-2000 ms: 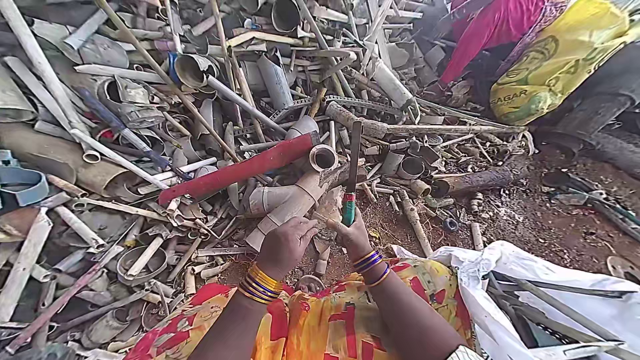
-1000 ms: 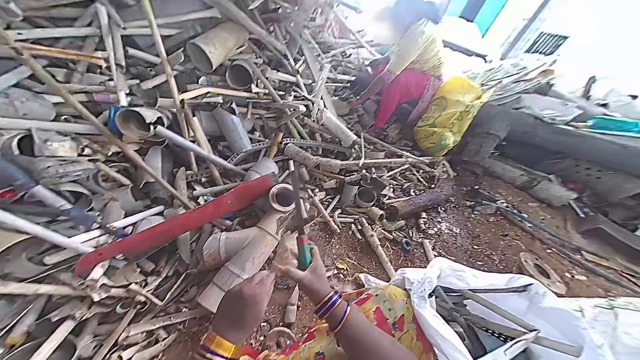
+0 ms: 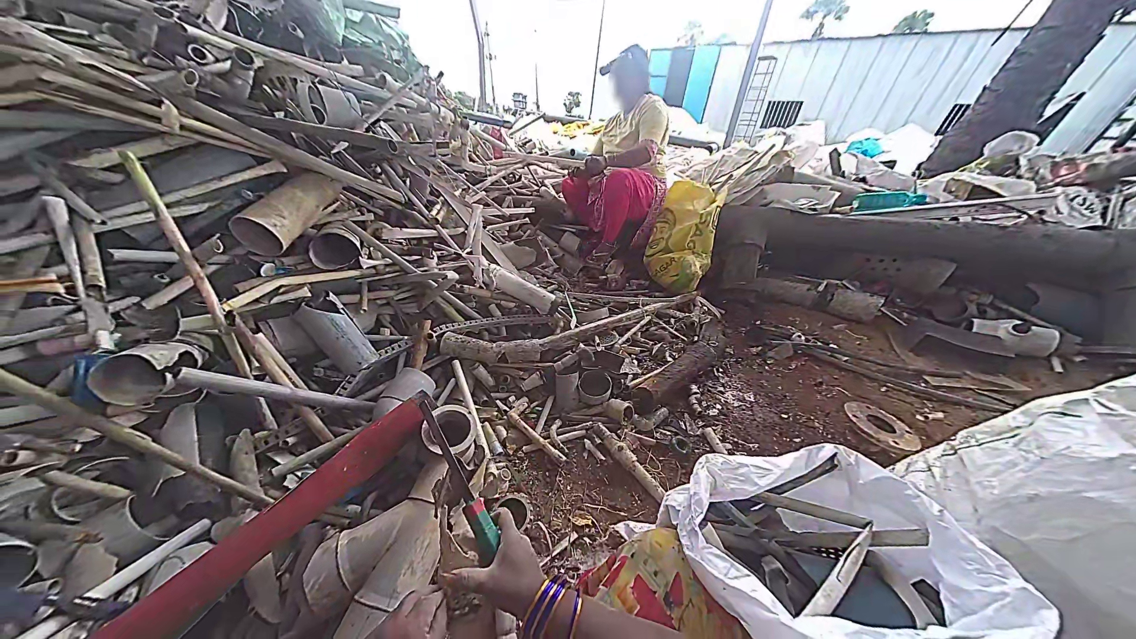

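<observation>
My right hand (image 3: 508, 568), with purple and gold bangles at the wrist, grips the green and red handle of a long dark-bladed tool (image 3: 454, 461), whose blade points up and to the left. Low in the view, my left hand (image 3: 417, 617) is partly cut off by the bottom edge, close beside my right hand at a brownish piece; its grip is not clear. Just left of the hands lies a grey branched pipe fitting (image 3: 368, 555). A long red pipe (image 3: 275, 524) slants across the lower left, its upper end near the blade.
A heap of scrap plastic pipes (image 3: 284, 213) rises at left. A person (image 3: 630, 151) sits farther back beside a yellow bag (image 3: 683, 235). At lower right a white sack (image 3: 994, 590) holds pipe strips. A flat ring (image 3: 881, 428) lies on red soil, before a large dark pipe (image 3: 932, 244).
The view has tilted up strongly, bringing the seated person and far wall into sight. My right hand still holds the tool; my left hand stays beside it.
</observation>
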